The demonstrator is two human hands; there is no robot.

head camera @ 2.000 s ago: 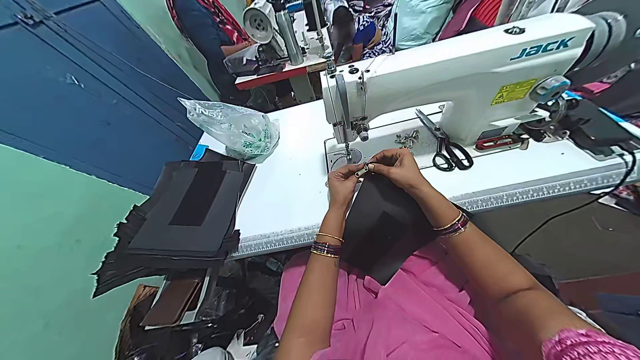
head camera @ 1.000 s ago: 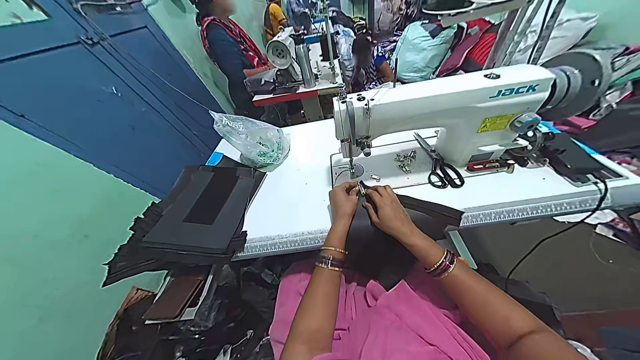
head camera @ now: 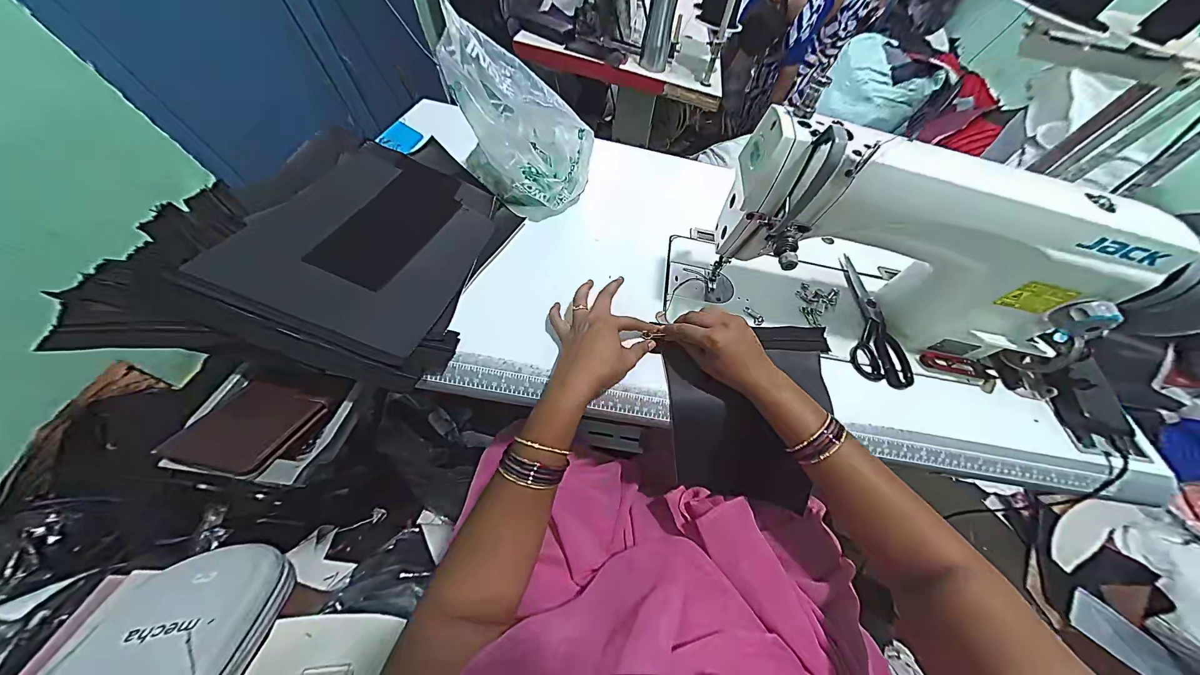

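A black fabric piece (head camera: 741, 422) hangs from the table edge onto my lap, its top strip lying by the bed of a white Jack sewing machine (head camera: 900, 197). My left hand (head camera: 595, 347) pinches a small metal piece, seemingly a zipper slider (head camera: 650, 334), between thumb and index finger, with the other fingers spread. At the strip's left end, my right hand (head camera: 717, 347) grips the fabric, its fingertips close to the slider. The needle and presser foot (head camera: 717, 277) stand just above my right hand. Several small metal pieces (head camera: 817, 302) lie on the bed beside black-handled scissors (head camera: 877, 337).
A stack of black fabric panels (head camera: 347, 253) covers the table's left end, a clear plastic bag (head camera: 525, 141) behind it. A ruler tape (head camera: 525, 382) runs along the front edge. Below left lie a brown folder (head camera: 244, 427) and a grey case (head camera: 187, 609). Behind is another worktable (head camera: 600, 66).
The black fabric has turned, and its strip now lies along the table to the right. My left hand's outer fingers have spread. The view has moved closer.
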